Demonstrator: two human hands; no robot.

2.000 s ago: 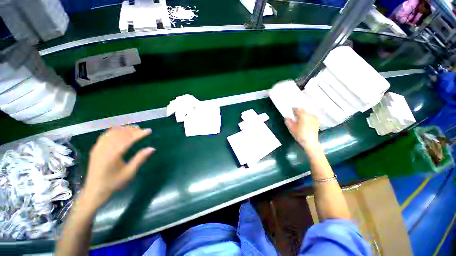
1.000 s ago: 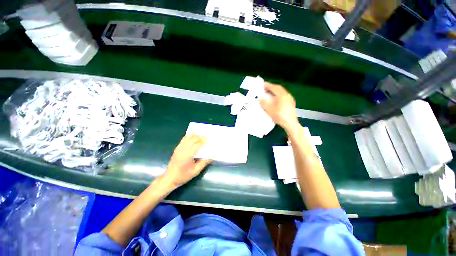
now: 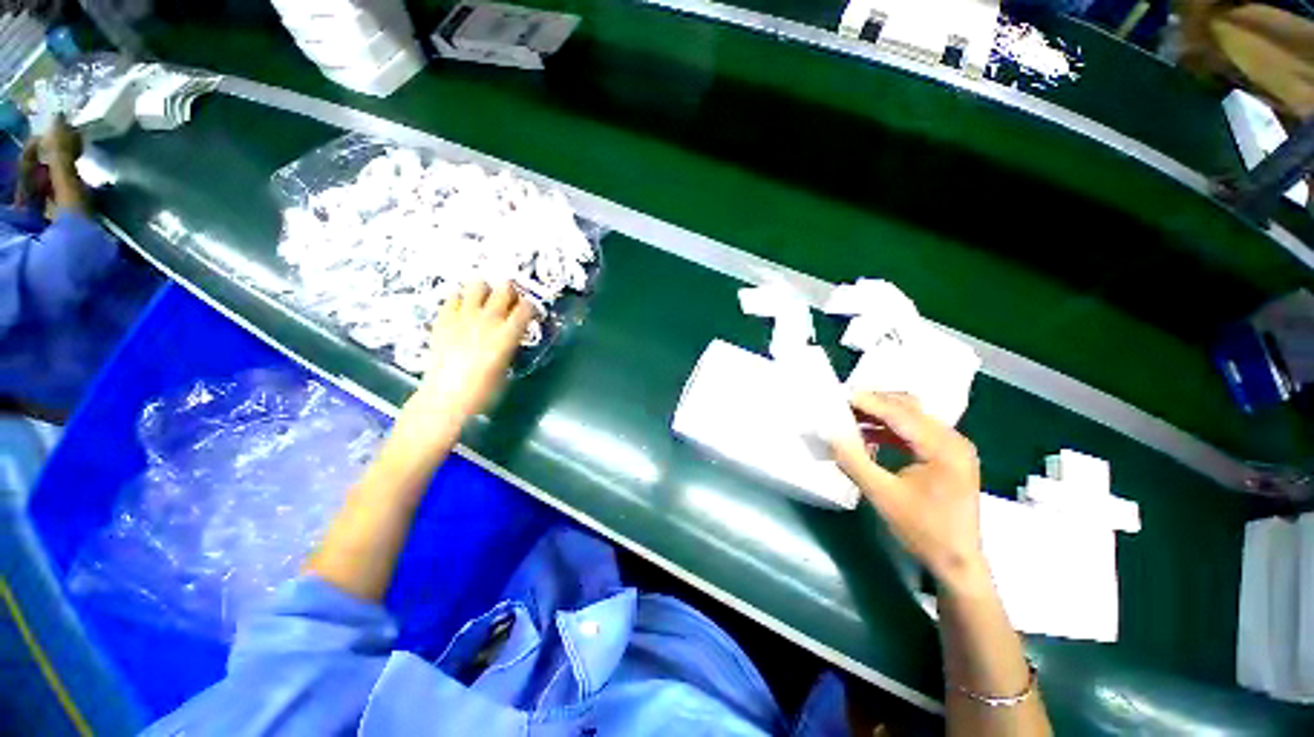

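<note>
My left hand reaches onto the right side of the pile of coiled white cables, which lies on an opened clear plastic bag. Its fingertips are among the cables, and I cannot tell whether it grips one. My right hand holds a white card insert between thumb and fingers, over the white box in front of me. The insert's narrow tab points up and away. One pile of die-cut card blanks lies just beyond my right hand, and another lies to its right.
A blue bin with clear bags is at the lower left. A box stack and a printed box stand beyond the cables. White boxes are at the right edge. Another person's blue sleeve shows at the far left.
The view has swung left. My left hand has moved from the white box to the cable pile. My right hand has brought a card insert from the centre pile over the box.
</note>
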